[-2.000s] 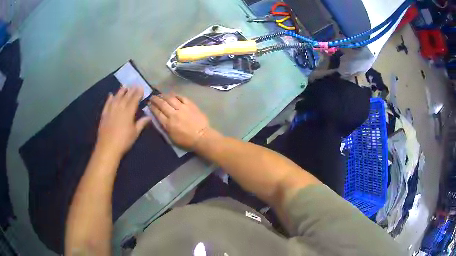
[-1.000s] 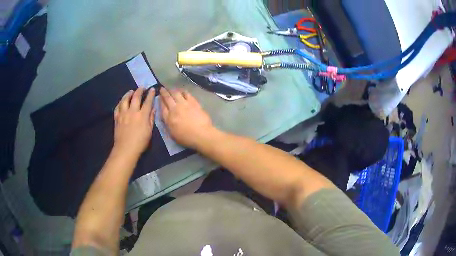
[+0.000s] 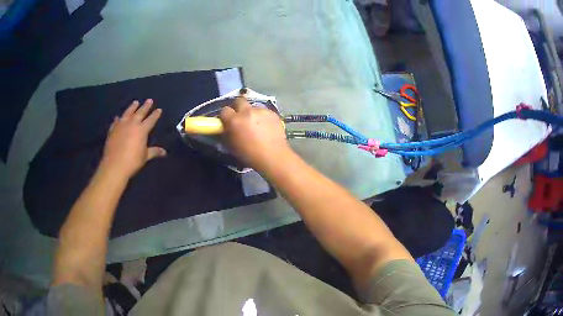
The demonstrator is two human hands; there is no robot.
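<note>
A black garment piece [image 3: 166, 185] lies flat on the pale green ironing table [image 3: 308, 55], its curved end at the left. Pale interlining strips [image 3: 229, 83] show at its straight right end, above and below the iron. The steam iron [image 3: 213, 111] rests on the piece near that end, its tip to the left, covering the middle of the strips. My right hand [image 3: 254, 133] is closed around its yellow handle. My left hand [image 3: 131, 137] lies on the cloth left of the iron, fingers spread, holding nothing.
Blue hoses [image 3: 432, 147] run right from the iron. Scissors [image 3: 407, 102] lie in a tray at the table's right corner, beside a blue-padded board [image 3: 466, 74]. Dark cloth [image 3: 413, 219] lies by a blue basket [image 3: 446, 262] at the lower right. More dark pieces [image 3: 43, 55] lie at the upper left.
My right hand has left the strips and taken the iron, which has moved from the bare table onto the piece's straight end. My left hand has moved left, away from the strips. The view has turned.
</note>
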